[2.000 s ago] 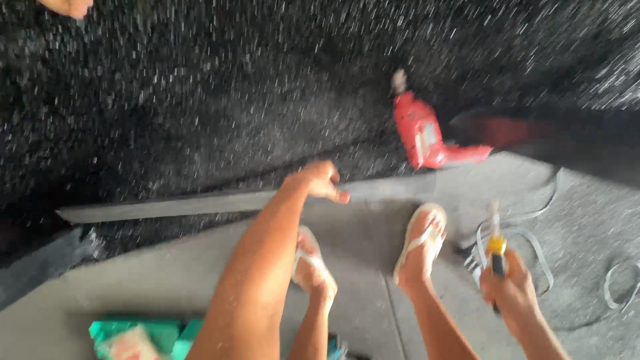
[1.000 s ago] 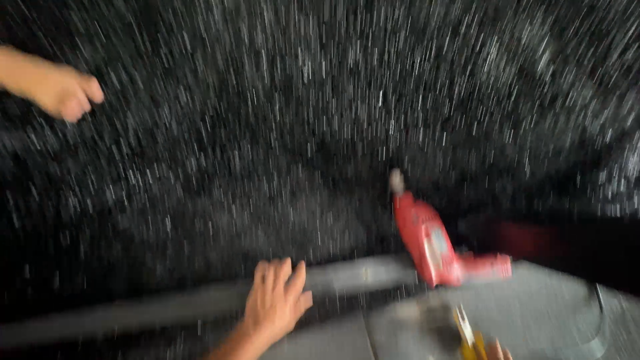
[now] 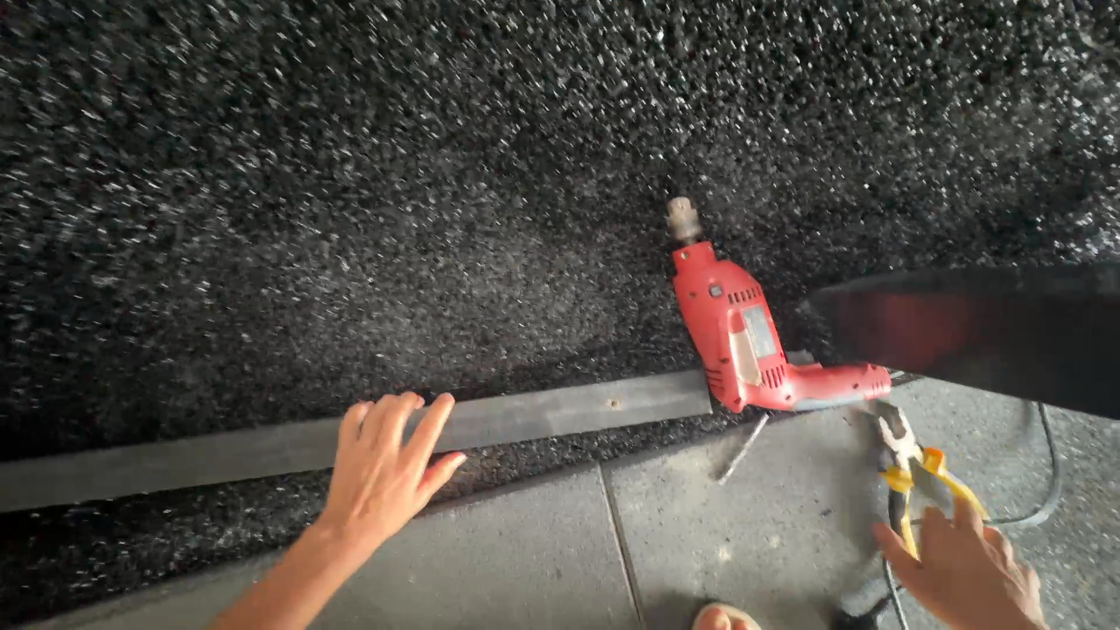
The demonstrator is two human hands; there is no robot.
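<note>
My left hand lies with spread fingers on a long flat grey strip, which rests on black looped matting. A red corded power drill lies on its side at the strip's right end, its chuck pointing up the view. Below the drill's handle, my right hand is at the yellow and black handles of a pair of pliers, whose jaws point toward the drill. The fingers partly hide the handles, so how firmly they grip cannot be told.
A thin rod-like piece lies on the grey paving near the drill. A dark, glossy panel juts in from the right. A grey cable curves over the ground at the right. My sandalled foot shows at the bottom edge.
My left hand, above the paving near the strip two seconds ago, is now on the strip. The pliers, upright in my right hand before, are now low beside the drill. Another person's hand has left the view.
</note>
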